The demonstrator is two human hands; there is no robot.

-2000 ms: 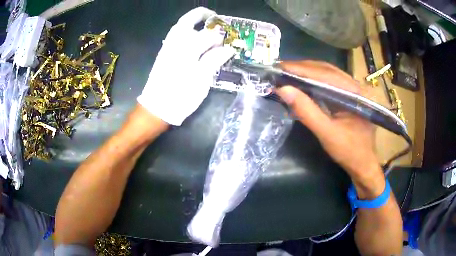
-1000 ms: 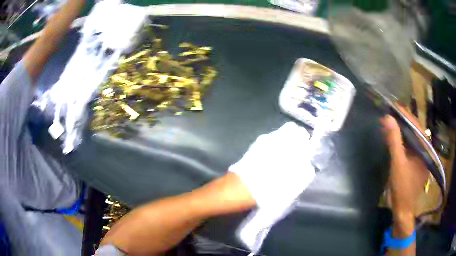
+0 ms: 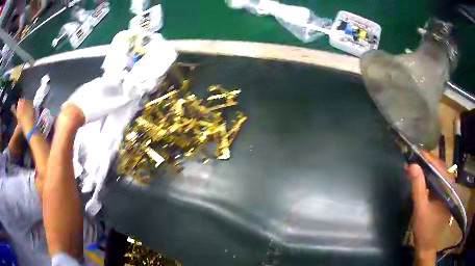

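Note:
My left hand (image 3: 101, 97), in a white glove, is at the far left against the stacked power strips (image 3: 156, 60). Its fingers blend into the white housings and clear bags, so its grip is unclear. My bare right hand (image 3: 428, 208) is shut on the soldering iron (image 3: 433, 179) at the right edge, its tip near the fume hood. A loose pile of brass contact strips (image 3: 182, 122) lies just right of the stack. White cords and bags (image 3: 99, 150) hang from the stack toward the bench's front edge.
A green conveyor (image 3: 208, 23) runs behind the pale edge (image 3: 271, 50), carrying an open socket housing (image 3: 355, 32) with a bagged cord. The fume hood (image 3: 406, 88) hangs upper right, above a cardboard-coloured tray (image 3: 450, 117). Another person's arm (image 3: 36, 145) is far left.
My left hand has moved from the housing at mid-right to the stack at far left. That housing has left the mat's middle. The view has shifted, showing more conveyor; my right hand still holds the iron.

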